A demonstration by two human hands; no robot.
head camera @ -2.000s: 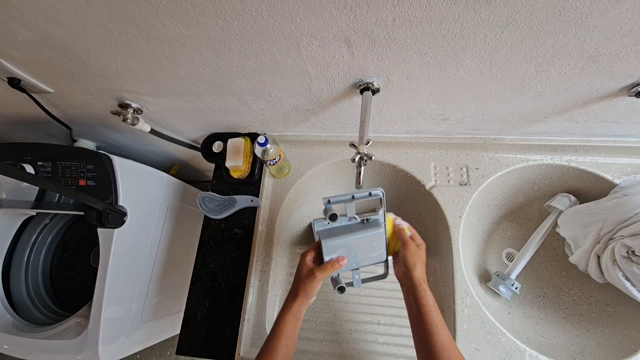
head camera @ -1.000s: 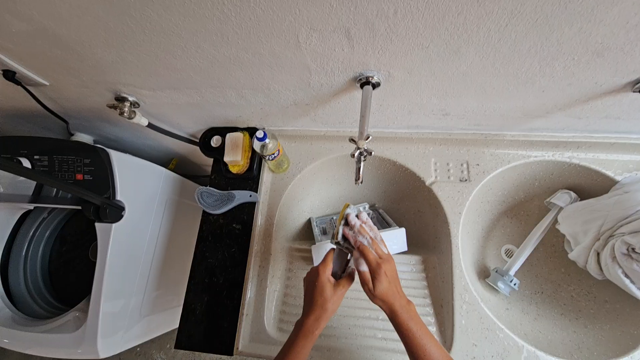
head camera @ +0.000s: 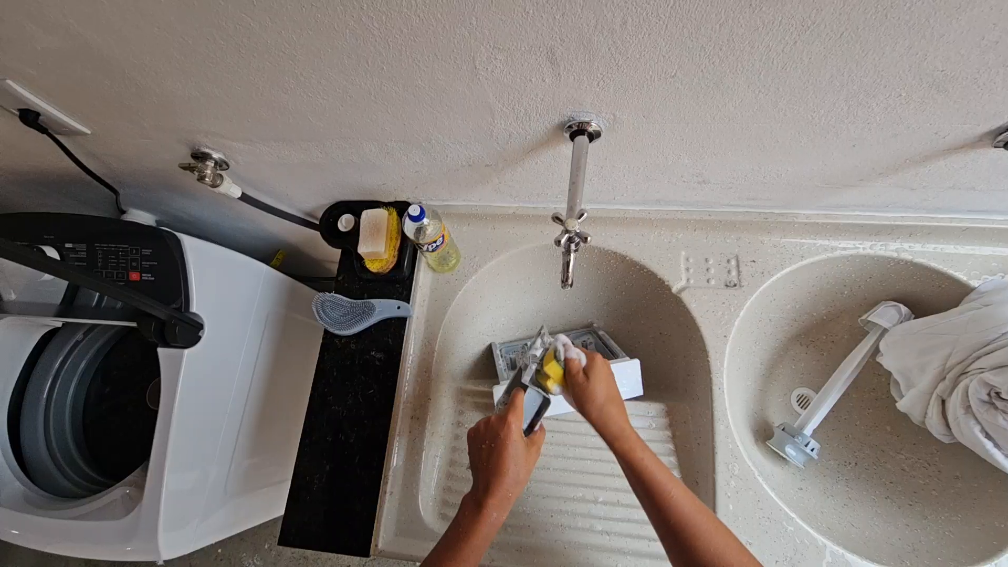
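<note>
My left hand (head camera: pixel 504 453) grips a grey plastic part (head camera: pixel 534 405), held tilted over the left sink basin. With foam on its fingers, my right hand (head camera: pixel 592 386) presses a yellow sponge (head camera: pixel 551 372) against that part's upper portion. Behind and below both hands, a white and grey plastic drawer-like piece (head camera: pixel 628 378) lies in the basin, partly hidden by them. The chrome tap (head camera: pixel 568 236) is above the basin, beyond the hands. Whether water runs from it cannot be made out.
A bottle of yellow liquid (head camera: pixel 437 246), a soap bar (head camera: pixel 373 232) on another sponge and a grey hairbrush (head camera: pixel 354 313) are at the left. The right basin (head camera: pixel 850 504) holds a white plastic arm (head camera: pixel 839 378) and cloth (head camera: pixel 953 370). A washing machine (head camera: pixel 228 378) stands far left.
The grey part was held broad side up two seconds ago and is now narrow side up. The foamy right hand has drawn back a little, and more of the yellow sponge shows.
</note>
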